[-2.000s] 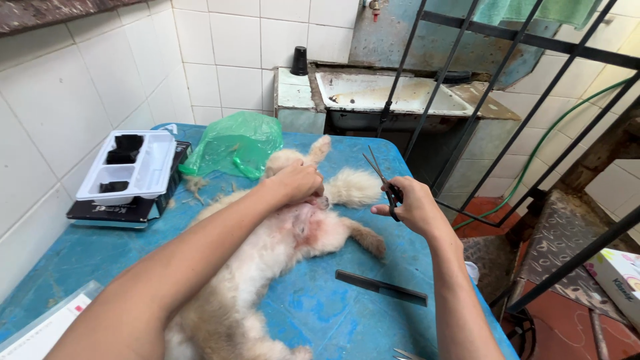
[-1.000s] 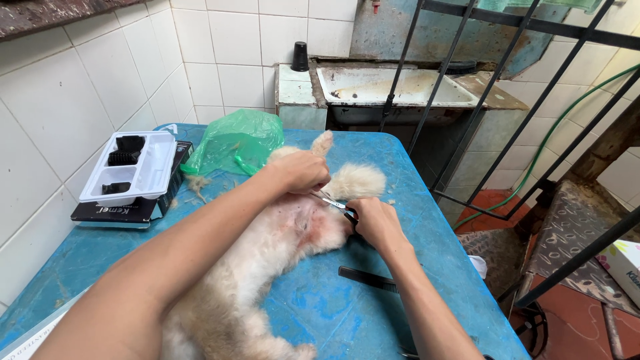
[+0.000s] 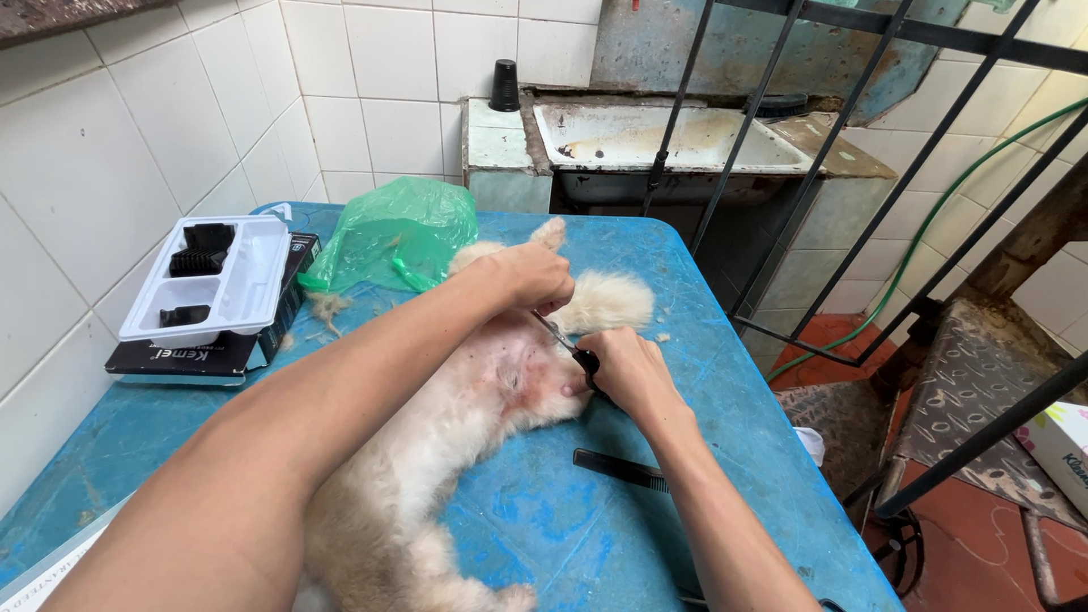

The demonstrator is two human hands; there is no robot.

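A cream-furred animal [image 3: 408,476] lies on a blue table [image 3: 544,544], its belly skin bare and reddened. My right hand [image 3: 625,370] grips the black handles of metal scissors [image 3: 557,333]. Their blades point up and left and reach the fur beside my left hand [image 3: 535,276]. That left hand is closed on a part of the animal near its hindquarters; my fingers hide just what it pinches. To the right, a fluffy tail or tuft [image 3: 616,303] rests on the table. A black comb [image 3: 616,467] lies partly under my right forearm.
A white plastic tray [image 3: 255,272] with black clipper guards sits on a black box [image 3: 195,357] at the left. Behind the animal is a crumpled green plastic bag [image 3: 399,225]. Black metal bars [image 3: 756,110] stand right of the table, with a stained sink [image 3: 671,140] behind them.
My right hand has moved left with the scissors, from beside the animal to its fur. The blades stood apart two seconds ago. My left hand has stayed on the animal.
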